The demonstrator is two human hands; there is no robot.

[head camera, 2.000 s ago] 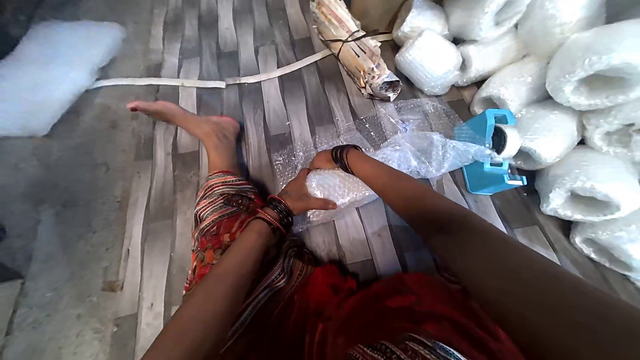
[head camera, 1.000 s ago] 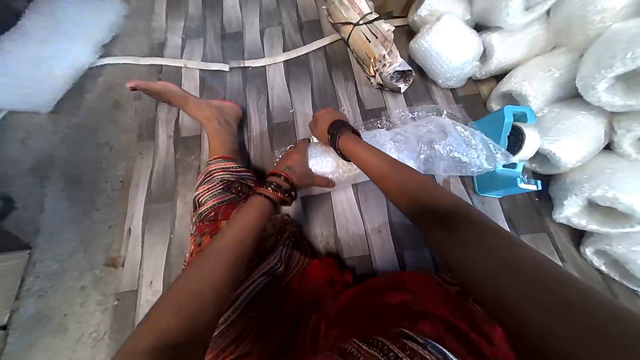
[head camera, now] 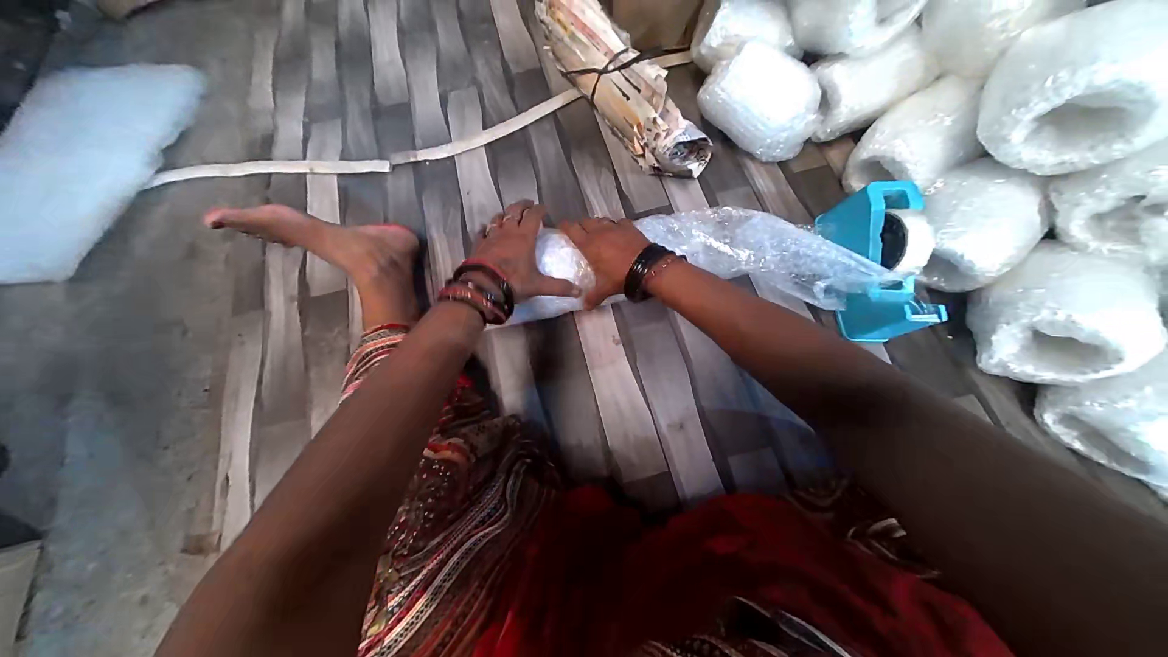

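Observation:
Between my two hands lies a bundle of clear bubble wrap (head camera: 562, 258) on the patterned floor mat. My left hand (head camera: 518, 255) presses on its left side, fingers pointing away from me. On its right side my right hand (head camera: 610, 255) rests with the fingers bent over it. What the wrap encloses is hidden. A loose length of bubble wrap (head camera: 739, 239) trails right from under my right hand to a blue tape dispenser (head camera: 876, 315), which carries a roll of tape (head camera: 914, 241).
Several bubble-wrapped rolls (head camera: 1063, 315) are piled at the right. A tied bundle of rolled newspaper (head camera: 630, 91) lies at the top, near a pale strip (head camera: 484, 137) across the mat. A white foam-like sheet (head camera: 91, 164) lies at the left. My bare foot (head camera: 365, 255) rests left of my hands.
My right hand has come down from the far side of the bundle onto its right side. My left hand has turned, its fingers now pointing away from me across the wrap.

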